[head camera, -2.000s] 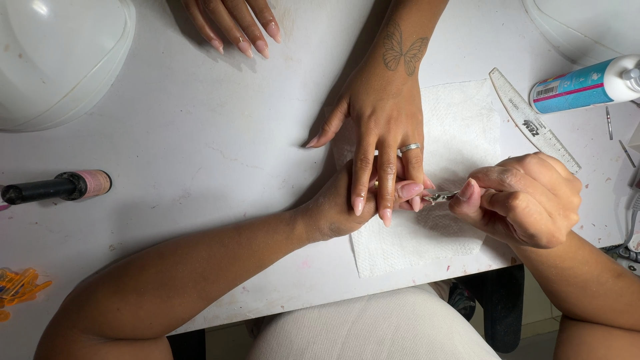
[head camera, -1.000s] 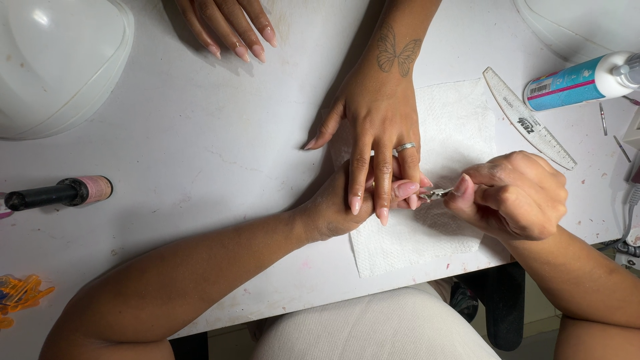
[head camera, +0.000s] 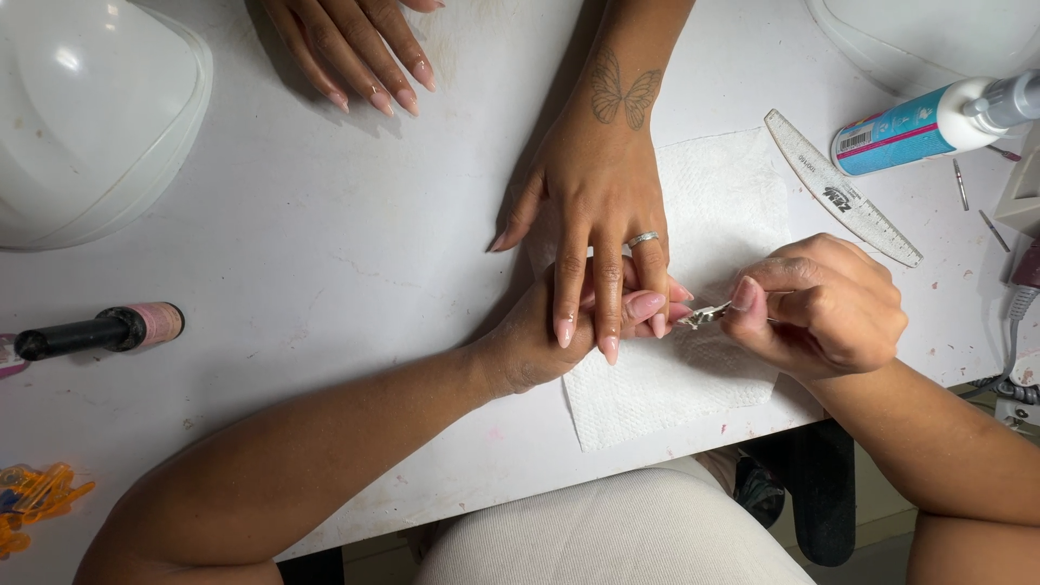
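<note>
My left hand (head camera: 532, 337) lies under another person's hand (head camera: 613, 195), its thumb and fingers gripping that hand's ring finger. The other person's hand comes from the top, palm down, with a silver ring (head camera: 643, 239) and a butterfly tattoo on the wrist. My right hand (head camera: 816, 313) is shut on a small metal tool (head camera: 705, 314), which looks like cuticle nippers; most of it is hidden in my fist. The tool's tip is at the fingertips on the right side of the held hand. A white paper towel (head camera: 666, 406) lies flat beneath both hands.
The person's other hand (head camera: 357, 49) rests at the top. A curved nail file (head camera: 841, 187), a blue and white pump bottle (head camera: 902, 126) and thin metal bits (head camera: 961, 185) lie right. At left are a white lamp housing (head camera: 97, 122), a nail polish bottle (head camera: 101, 329) and orange clips (head camera: 45, 496).
</note>
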